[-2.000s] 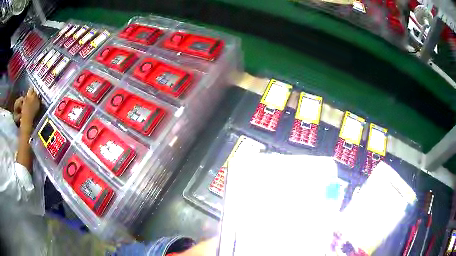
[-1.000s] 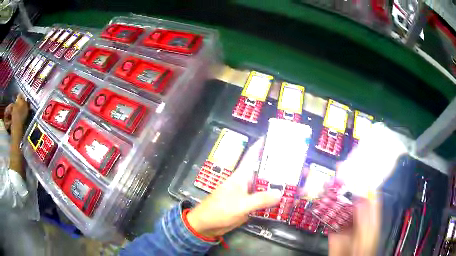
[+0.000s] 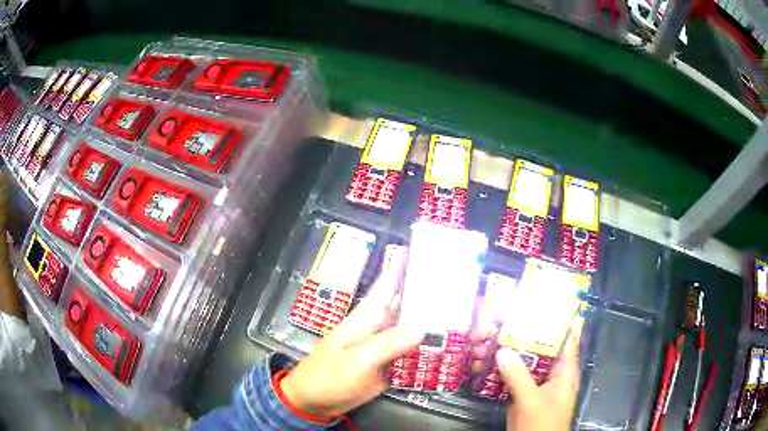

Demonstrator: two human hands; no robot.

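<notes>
My left hand (image 3: 349, 366) holds a red keypad phone (image 3: 434, 311) by its lower left side, its screen glowing white and facing up. My right hand (image 3: 547, 391) holds another red phone (image 3: 539, 316) with a yellow frame, its screen also glowing, thumb near its keys. Both phones are over the front row of a clear blister tray (image 3: 619, 370). More lit phones lie in the tray, among them one at the front left (image 3: 334, 278) and several in the back row (image 3: 524, 206). Phones behind my hands are partly hidden.
A tall clear tray stack (image 3: 206, 269) holds face-down red phones at left. Trays of lit phones lie beyond it, near another person's arm at the left edge. A green conveyor (image 3: 472, 101) runs behind. Red pens (image 3: 667, 383) lie right of the tray; more phones show at the right edge.
The view has shifted right. My right hand and its phone, blurred before, are now clearer and lower over the tray. My left hand still holds its phone.
</notes>
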